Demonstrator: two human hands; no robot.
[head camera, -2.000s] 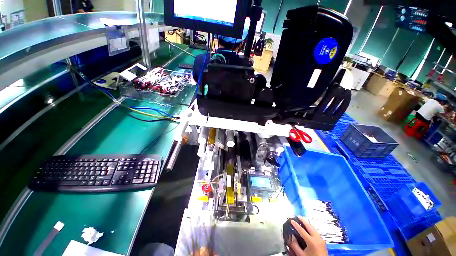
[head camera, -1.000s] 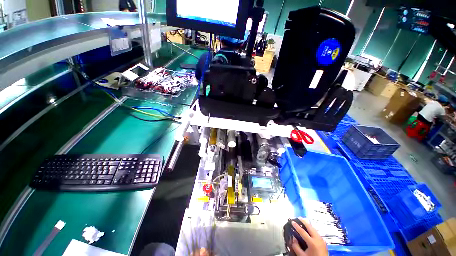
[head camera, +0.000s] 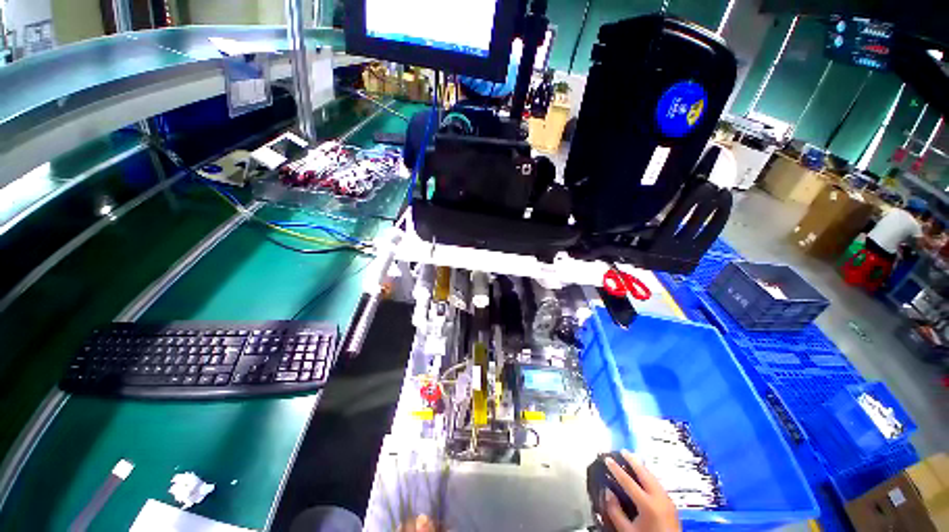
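Note:
My right hand (head camera: 647, 501) rests over a black computer mouse (head camera: 605, 486) at the right edge of the silver-grey work plate (head camera: 515, 497), fingers on top of it. Only a small part of my left hand (head camera: 419, 524) shows at the bottom edge. Thin, blurred dark strands (head camera: 409, 497) stand just above it; whether the hand grips them cannot be told. The machine (head camera: 481, 390) with yellow and red parts stands beyond the plate, with a lit blue control panel (head camera: 543, 380) at its right.
A blue bin (head camera: 718, 416) right of the machine holds white cables (head camera: 676, 464). Red-handled scissors (head camera: 626, 283) lie on the white shelf (head camera: 499, 257) below a bulky black unit (head camera: 650, 130). A keyboard (head camera: 208, 358) and paper (head camera: 177, 517) lie on the green bench at left. A monitor (head camera: 429, 26) hangs above.

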